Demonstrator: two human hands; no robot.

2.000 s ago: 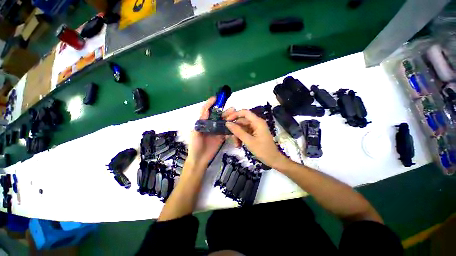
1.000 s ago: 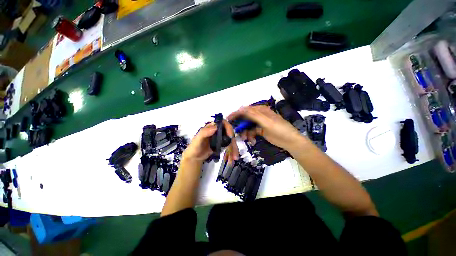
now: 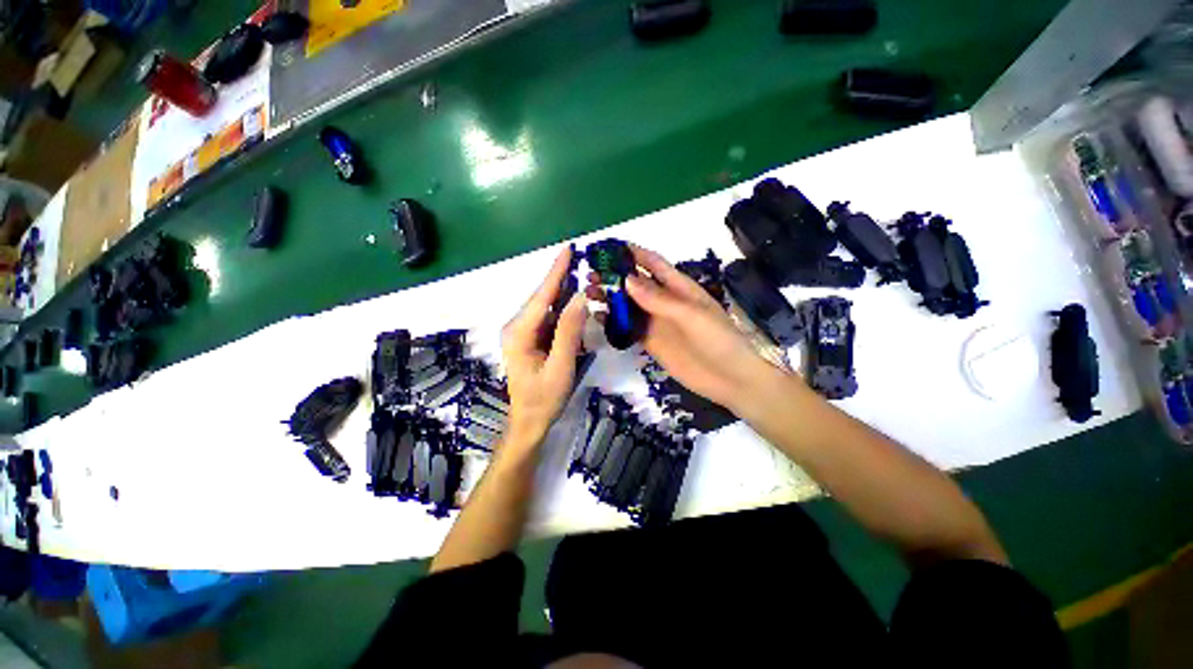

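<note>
My left hand [image 3: 544, 350] holds a dark narrow part [image 3: 567, 290] between its fingers and thumb. My right hand [image 3: 678, 327] holds a half-built unit [image 3: 620, 318], dark, with glossy blue at its lower part and some green near its top. The two hands are close together above the white bench, and the parts meet or nearly meet at the top; whether they touch is hidden by the fingers. Black housing covers [image 3: 631, 457] lie side by side below the hands. More covers [image 3: 414, 457] lie in rows to the left.
The green conveyor belt [image 3: 523, 98] carries spaced black units. A curved black part [image 3: 322, 412] lies on the white bench [image 3: 236, 484] at left. Bulkier black parts [image 3: 785, 235] lie at right, near a round white item [image 3: 998, 362], a grey post [image 3: 1047, 79] and a clear blister tray [image 3: 1136, 281].
My hands have come together around the parts, and the blue and green side of the unit now shows between them. The belt units have shifted to the right.
</note>
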